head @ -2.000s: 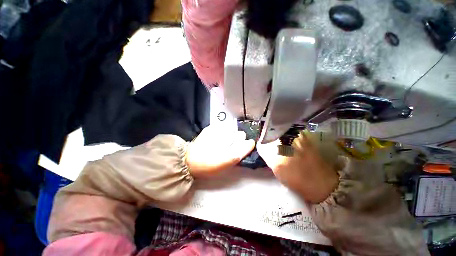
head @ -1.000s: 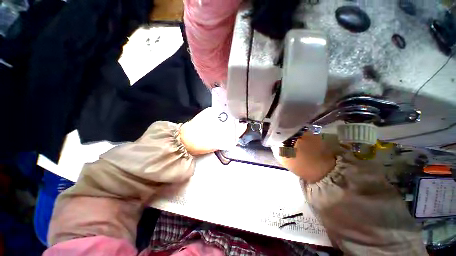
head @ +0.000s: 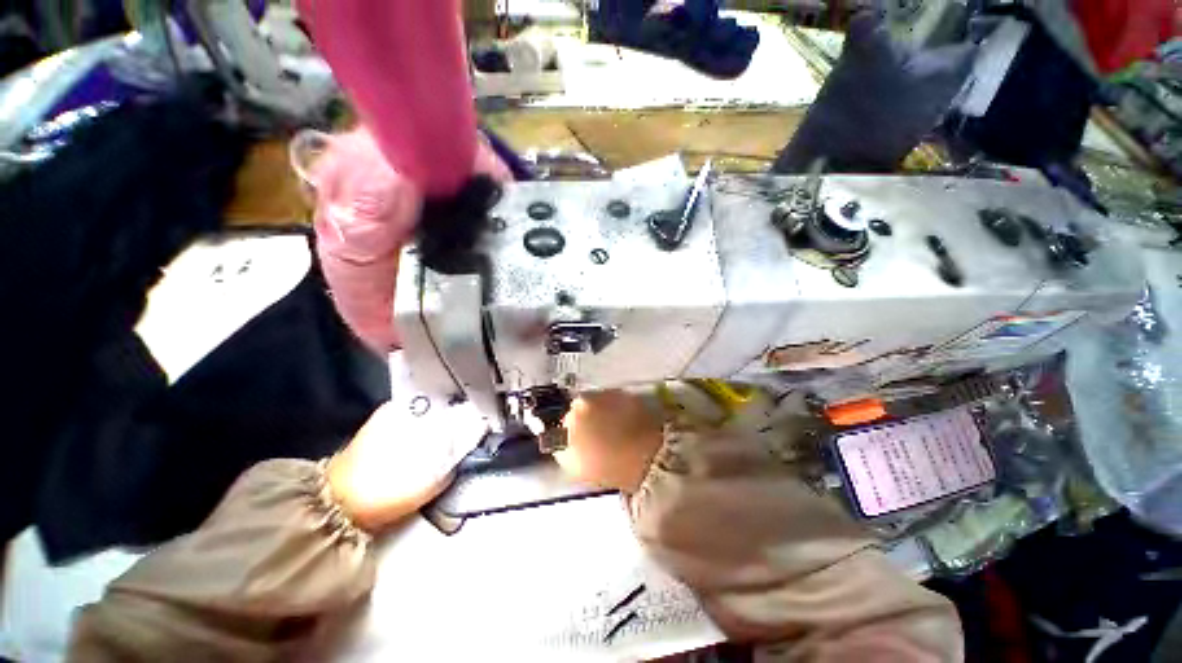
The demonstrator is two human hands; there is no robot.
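A small dark cloth piece (head: 525,487) with a darker edge lies on the white bed under the needle area of the off-white sewing machine head (head: 635,272). My left hand (head: 389,469) is left of the needle, its overexposed fingers reaching toward the piece. My right hand (head: 609,443) is just right of the needle, partly behind the small metal parts (head: 544,412); its fingertips are hidden. Whether either hand grips the cloth cannot be told. Yellow scissor handles (head: 717,396) show behind my right wrist.
Black cloth (head: 279,389) is heaped at left, with a white sheet (head: 223,295) on it. A pink fluffy cover (head: 363,233) hangs by the head's left end. Dark thread ends (head: 625,609) lie near the front edge. A lit phone (head: 916,461) and orange item (head: 856,412) are at right.
The view has tilted up and widened, showing the machine's full top and the workshop behind. Since the first frame my hands have moved apart and more of the dark piece shows between them.
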